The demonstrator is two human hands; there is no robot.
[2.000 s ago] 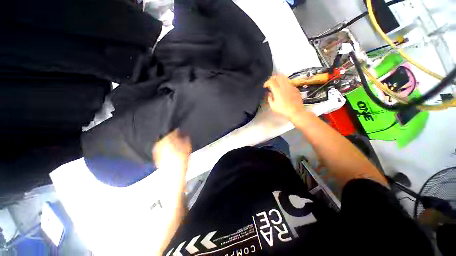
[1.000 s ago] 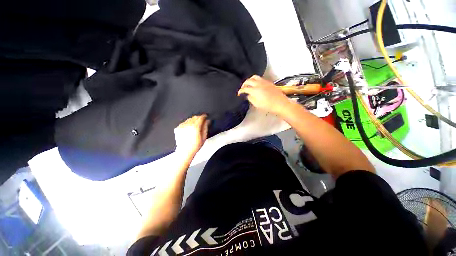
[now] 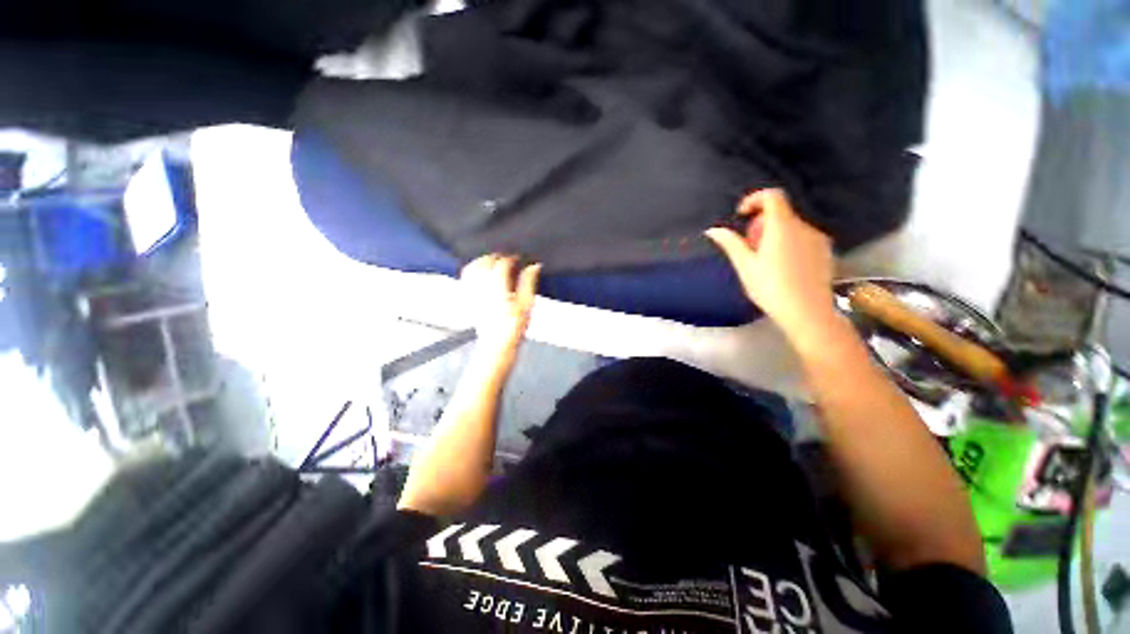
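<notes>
A dark garment (image 3: 595,186) lies over the navy padded board (image 3: 372,217), with a small pale dot, perhaps a button, on its left part. The pad shows along the near side and left end. My left hand (image 3: 502,295) is at the garment's near edge, fingers closed on the cloth. My right hand (image 3: 787,266) is farther right on the same edge, its fingers curled at the cloth and thumb pointing left; its fingertips are partly hidden. The iron's tan handle (image 3: 936,337) lies right of my right hand, untouched.
A large dark garment mass (image 3: 161,62) fills the far left. A white table (image 3: 236,248) surrounds the pad. A green item (image 3: 998,464) and hoses (image 3: 1084,508) are at lower right. Dark ribbed cloth (image 3: 211,545) is at lower left.
The view has turned, so board and iron appear shifted and rotated. The garment's near edge now lies straighter between my hands, with more navy pad showing. My hands are farther apart.
</notes>
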